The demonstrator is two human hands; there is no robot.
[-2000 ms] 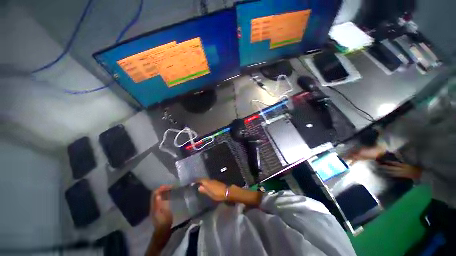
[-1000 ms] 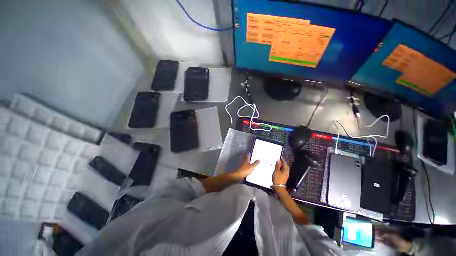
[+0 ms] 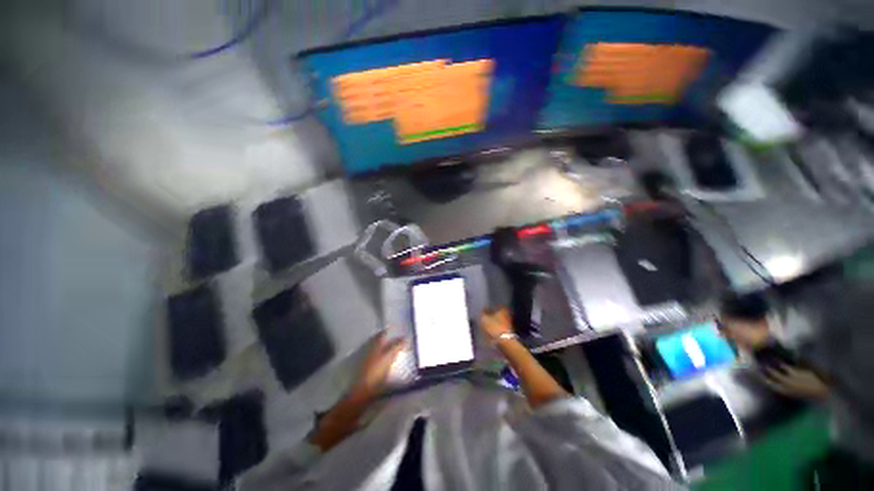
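Observation:
A tablet with a lit white screen lies in front of me on a pale translucent sheet, over the left end of the keyboard. My left hand is at the sheet's lower left, apart from the tablet, with nothing seen in it. My right hand is just right of the tablet with nothing seen in it. The picture is blurred, so finger detail is poor. A white cable lies looped above the tablet.
Several dark tablets lie at left. Two monitors stand behind. A black handheld scanner lies right of the tablet. A grey tablet and a dark one lie further right. A coworker's hands are near a blue-lit tablet at right.
The tablet was held in both hands one second ago; now it lies on the sheet and both hands are off it. The camera view has turned and blurred.

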